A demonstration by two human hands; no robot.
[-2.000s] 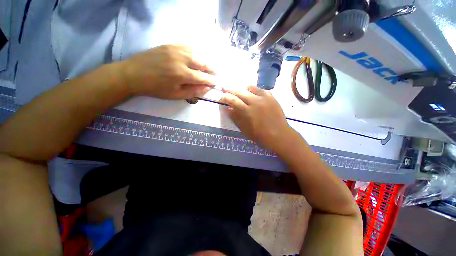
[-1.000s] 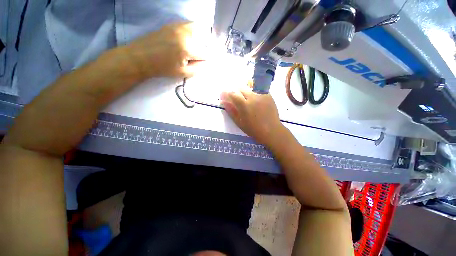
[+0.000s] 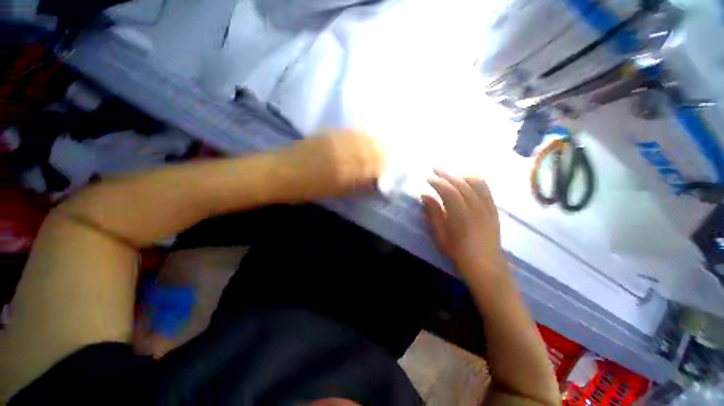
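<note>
My left hand (image 3: 347, 164) is blurred at the table's front edge. Its fingers are at a small pale piece (image 3: 403, 184), washed out by lamp glare; whether they grip it cannot be told. My right hand (image 3: 466, 212) is just right of this piece, palm down over the table edge, fingers slightly spread. Light grey fabric (image 3: 306, 87) lies on the table behind and left of my left hand. The needle area is hidden in glare, beyond my hands. A small grey-blue cylinder (image 3: 533, 132) is beside it.
Scissors or snips with orange-brown and dark green loops (image 3: 563, 176) lie right of my right hand. The white and blue machine head (image 3: 663, 162) is at upper right. A red basket (image 3: 607, 387) is below the table. Blue cloth (image 3: 169, 308) lies on the floor.
The view has turned and is blurred. Both hands have moved from the needle area toward the table's front edge. The pale piece now shows between them.
</note>
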